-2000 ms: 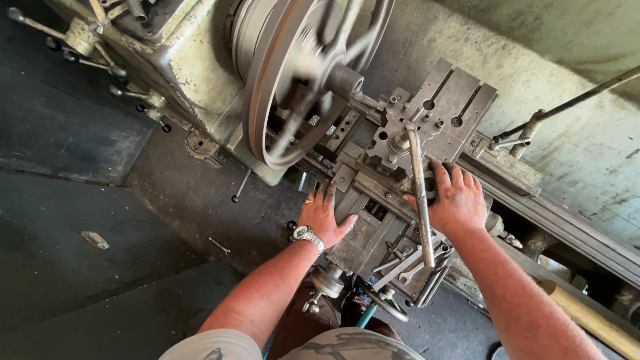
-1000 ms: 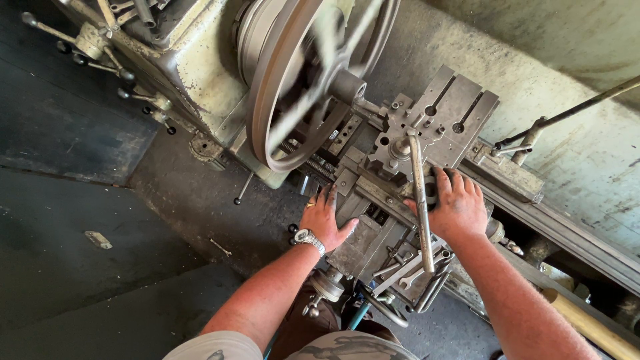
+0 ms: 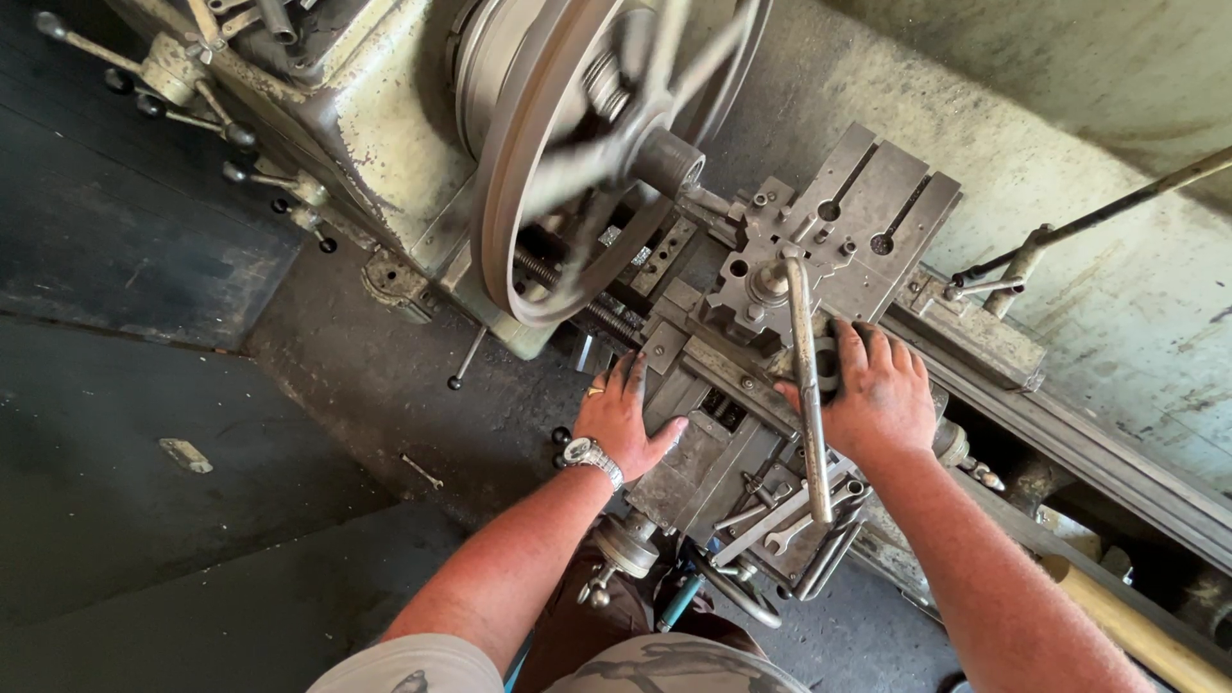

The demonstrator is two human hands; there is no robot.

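Note:
My left hand (image 3: 626,416), with a wristwatch and a ring, rests with fingers spread on the edge of the lathe's cross slide (image 3: 679,472). On the compound slide beside the tool post (image 3: 765,279) lies my right hand (image 3: 871,399), its fingertips darkened and its thumb near the long clamping lever (image 3: 807,395). Neither hand grips anything plainly. A large spoked wheel (image 3: 515,192) is mounted at the headstock, its spokes blurred by rotation. A boring bar or tool (image 3: 707,200) reaches from the tool post toward the wheel's hub (image 3: 671,162).
Wrenches (image 3: 789,529) lie on a tray below the lever. The headstock (image 3: 385,135) carries ball-ended control levers (image 3: 197,115) at left. The lathe bed (image 3: 1078,452) runs to the lower right. A handwheel (image 3: 741,587) and a crank (image 3: 621,553) are near my body.
Both hands stay in about the same places on the lathe. The wheel's spokes are blurred in every frame.

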